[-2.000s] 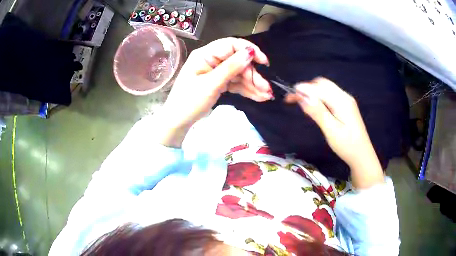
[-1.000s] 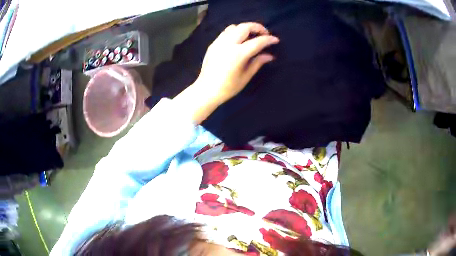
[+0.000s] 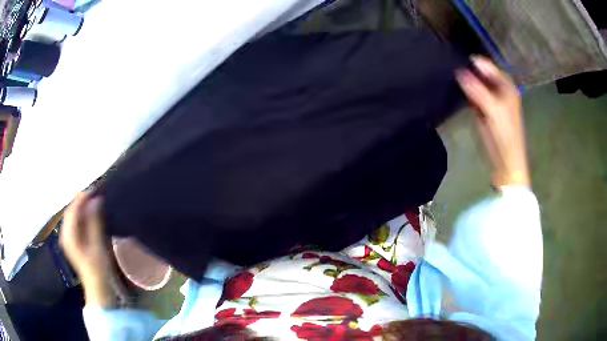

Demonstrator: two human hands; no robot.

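Note:
The black garment [image 3: 279,140] is spread wide across the lap, its upper edge lying along the white table cover. My left hand [image 3: 85,233] grips its left end at the lower left, slightly blurred. My right hand [image 3: 489,90] grips its right end at the upper right, fingertips on the cloth edge. The cloth is held stretched between both hands. No snips or needle can be seen in either hand.
The white-covered table [image 3: 133,73] fills the upper left, with thread spools [image 3: 40,60] at its far left edge. The pink bin [image 3: 142,265] is partly hidden under the garment. A grey surface with a blue edge [image 3: 532,36] stands at the upper right.
My right hand is back in view from the lower right edge and now holds the cloth. My left hand has moved from lying on the garment to its left end. The view has turned.

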